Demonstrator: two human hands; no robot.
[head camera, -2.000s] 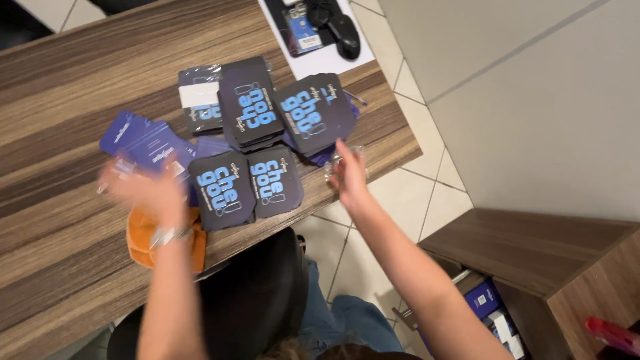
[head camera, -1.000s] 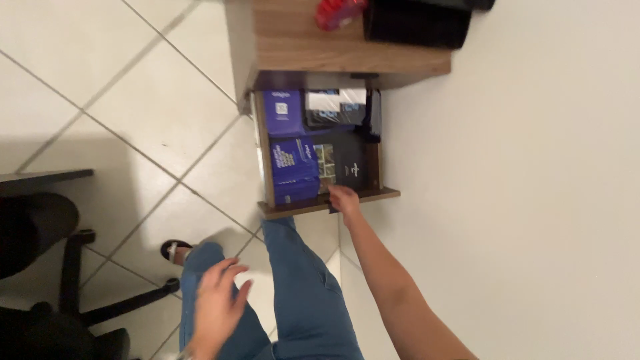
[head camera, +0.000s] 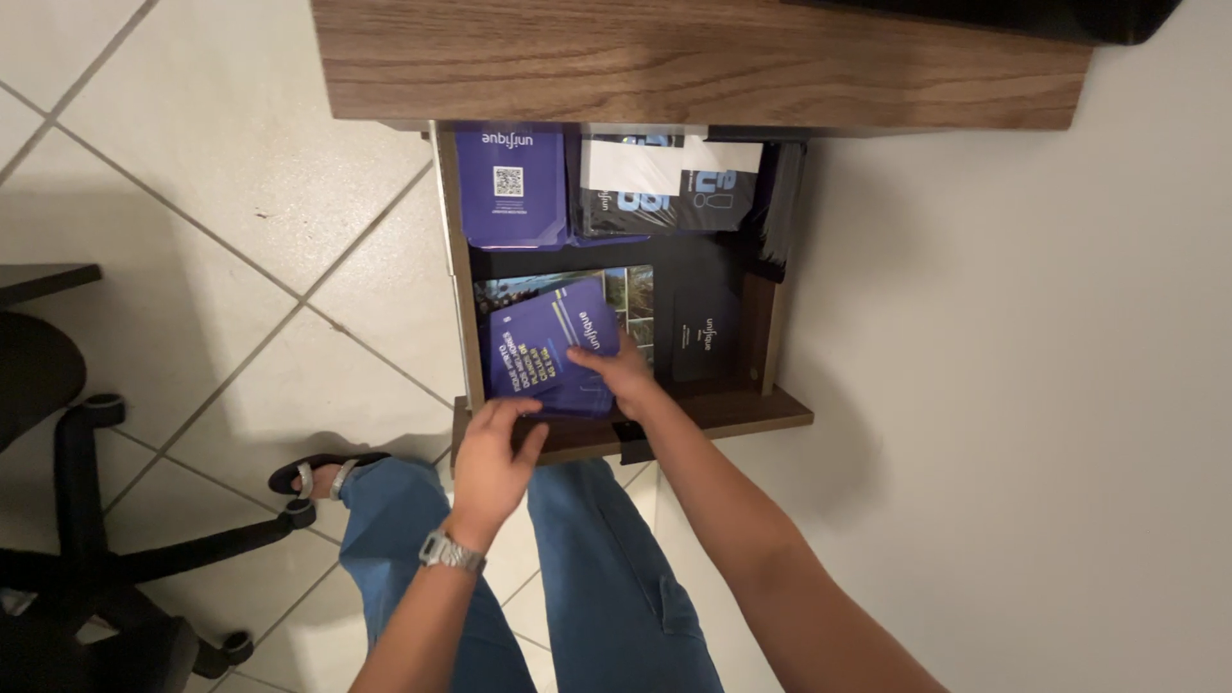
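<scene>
An open wooden drawer holds printed cards and packs. My right hand grips the right edge of a purple printed card stack, thumb on top, in the drawer's near left part. At the stack's lower left corner is my left hand, fingers curved and apart, near the drawer front; whether it touches the cards is unclear. Under the stack lies a photo-printed sheet. A black card or box lies to the right. Farther back are more purple cards and plastic-wrapped black cards.
The wooden cabinet top overhangs the drawer's back. A pale wall stands at the right. On the left are a black office chair's wheeled base and the tiled floor. My legs are just below the drawer front.
The view has turned from the table to the drawer. Since one second ago, my right hand has moved from the drawer front to the purple cards, and my left hand has come up to the drawer.
</scene>
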